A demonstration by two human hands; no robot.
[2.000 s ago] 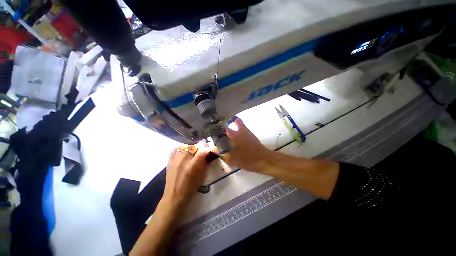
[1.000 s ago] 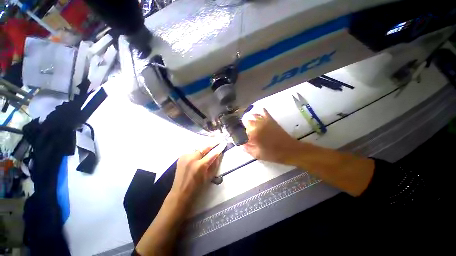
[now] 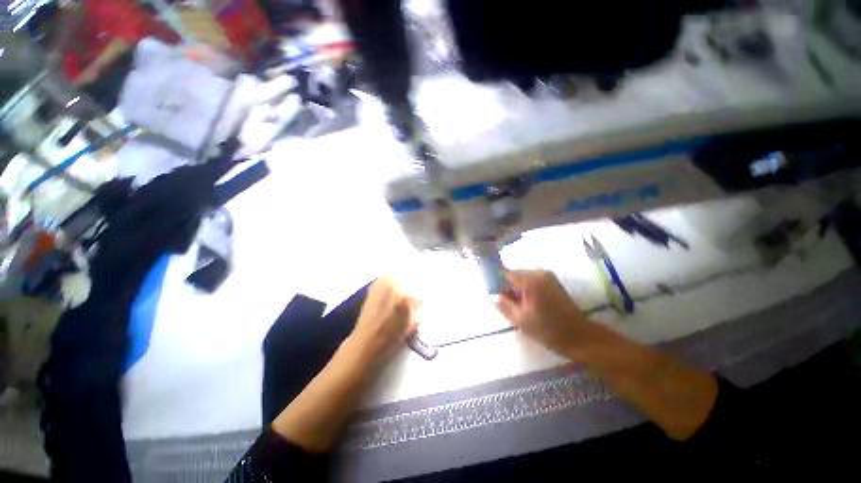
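The white sewing machine (image 3: 604,189) with a blue stripe stands across the table; this view is blurred. My left hand (image 3: 385,313) lies on the table left of the needle area, fingers bent; glare hides whether it holds anything. A black cut piece (image 3: 295,354) lies beside and partly under my left forearm. My right hand (image 3: 540,307) is right of the needle area, fingers curled beside the dark grey block (image 3: 493,271); what its fingertips hold cannot be told. The needle and presser foot are lost in bright light.
Thread snips (image 3: 614,275) and thin black strips (image 3: 651,230) lie right of the needle. A long black bundle (image 3: 90,330) lies along the left table edge. A white-and-black curled piece (image 3: 212,250) lies beside it. The measuring scale (image 3: 481,408) runs along the front edge.
The camera view has shifted and tilted, and is now blurred. My hands are farther apart; my left hand has drawn away from the needle area.
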